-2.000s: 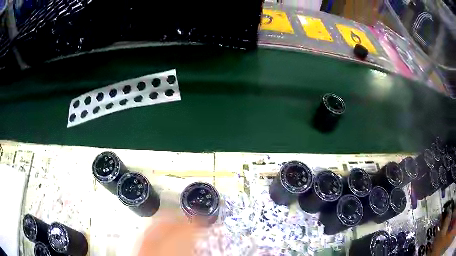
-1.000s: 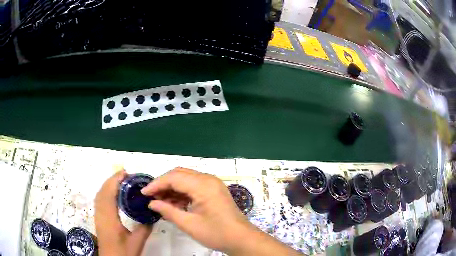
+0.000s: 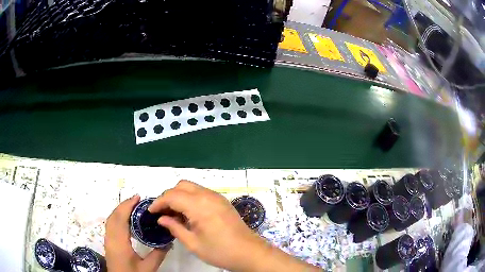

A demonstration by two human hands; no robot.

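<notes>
My left hand (image 3: 123,239) is wrapped round a black cylindrical unit (image 3: 142,222) on or just above the bench, its round end facing up. My right hand (image 3: 205,226) reaches over that end with thumb and fingertips bent together at its face; whether they pinch something there is hidden. Another black unit (image 3: 249,211) stands just beyond my right hand, partly covered by it.
Black units stand in rows on the cream bench at right (image 3: 378,217), two more at lower left (image 3: 85,260). White scraps (image 3: 303,239) litter the bench. A sticker sheet (image 3: 202,114) and a unit (image 3: 390,134) are on the green belt (image 3: 314,138). A gloved hand shows at far right.
Since two seconds ago, my hands have come in and taken hold of a unit. The sticker sheet and the unit on the belt have shifted right. Lately my hands have barely moved.
</notes>
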